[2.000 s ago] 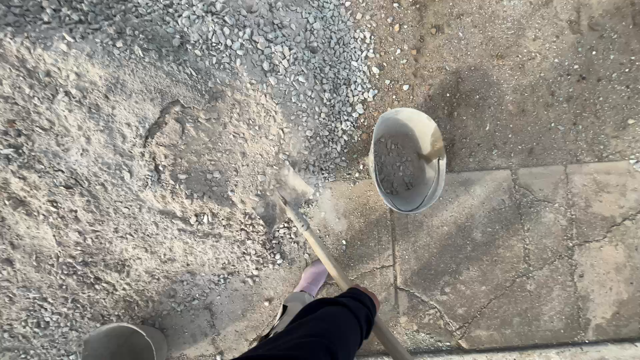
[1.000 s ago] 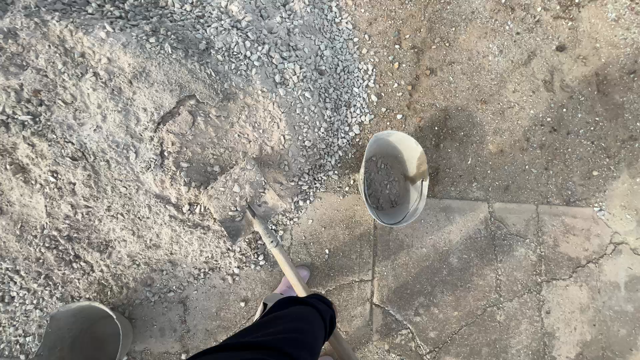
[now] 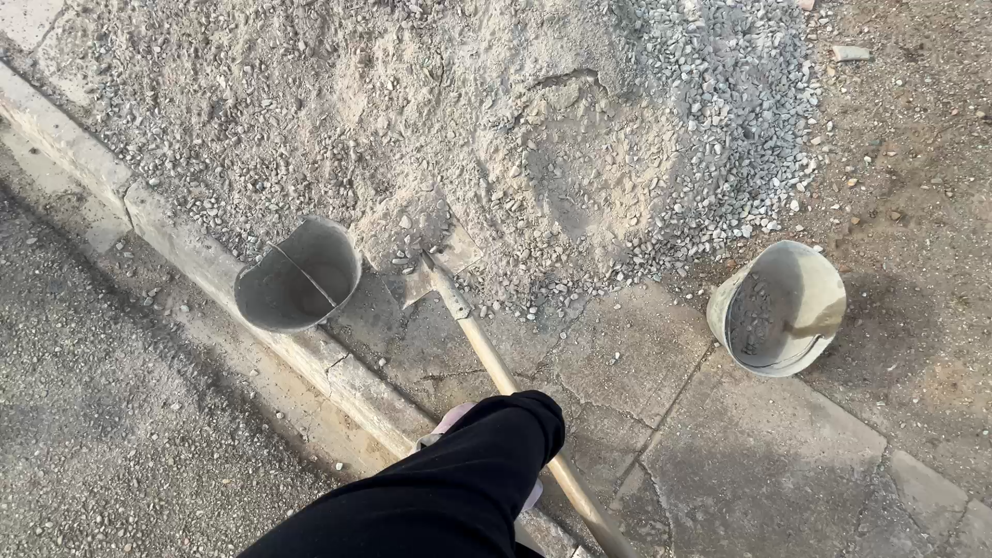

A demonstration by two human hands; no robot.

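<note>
A shovel with a metal blade (image 3: 465,249) and a wooden handle (image 3: 488,353) carries a heap of grey gravel mix (image 3: 407,225) at the near edge of the pile. The black sleeve (image 3: 465,457) of my left arm crosses the handle; its cuff hides my left hand, which holds the handle there. My right hand is out of view, as is the handle's far end. Just left of the blade, a grey bucket (image 3: 345,260) with a wire handle across its mouth looks empty. A second, pale bucket (image 3: 721,306) at the right holds some gravel mix.
A large pile of gravel and pale powdery material (image 3: 372,116) spreads over the top. Cracked concrete slabs (image 3: 759,465) lie at the lower right, bare dirt (image 3: 914,194) at the right. A concrete kerb (image 3: 178,225) runs diagonally on the left, with rough gravelly ground (image 3: 101,387) beyond it.
The shovel blade has moved left across the pile's near edge, close to the left bucket, and now bears a heap. The left arm has moved with it. The view has shifted left.
</note>
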